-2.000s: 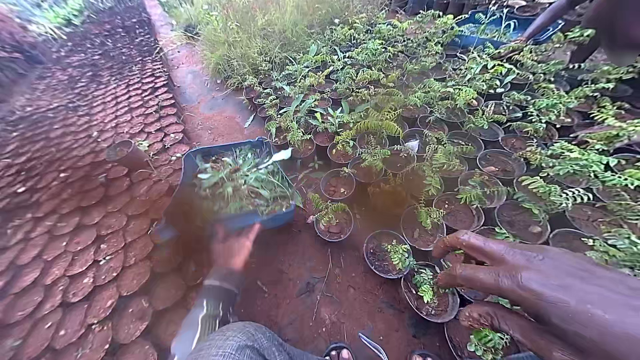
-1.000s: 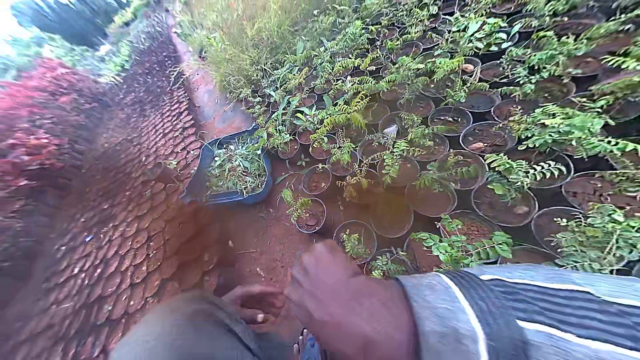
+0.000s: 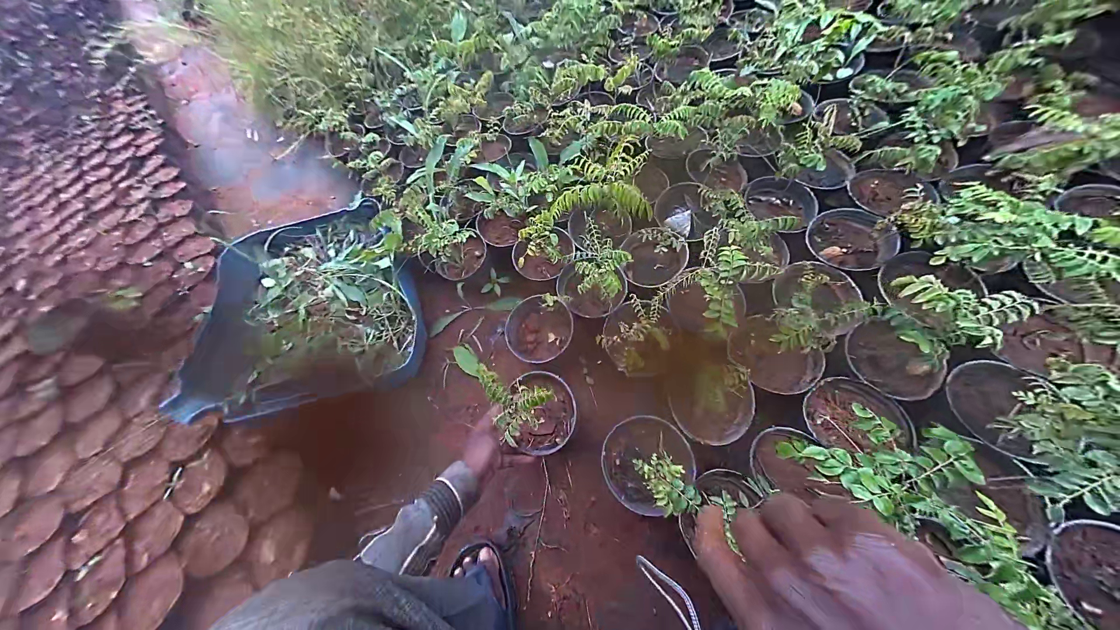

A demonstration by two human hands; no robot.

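My left hand (image 3: 483, 444) is at the left side of a round seedling pot (image 3: 556, 418) that stands on the wet red soil; its fingers are partly hidden by the leaves, and whether they grip the rim is unclear. My right hand (image 3: 840, 556) is large and near at the lower right, back upward, over a small potted seedling (image 3: 722, 490); its fingertips are at the leaves and what they hold is hidden. To the left, a cut blue plastic container (image 3: 418, 328) holds pulled green plants (image 3: 337, 293).
Rows of soil-filled pots (image 3: 853, 241) with leafy seedlings cover the right and back. Round earth-topped pots (image 3: 197, 481) stand packed at the left. A sandalled foot (image 3: 486, 569) and a looped cord (image 3: 669, 595) are near the bottom. Tall grass (image 3: 271, 44) grows at the back.
My left hand has moved from beside the blue container to the seedling pot. The right arm, stretched across the lower middle a second ago, is now at the lower right. The view has shifted.
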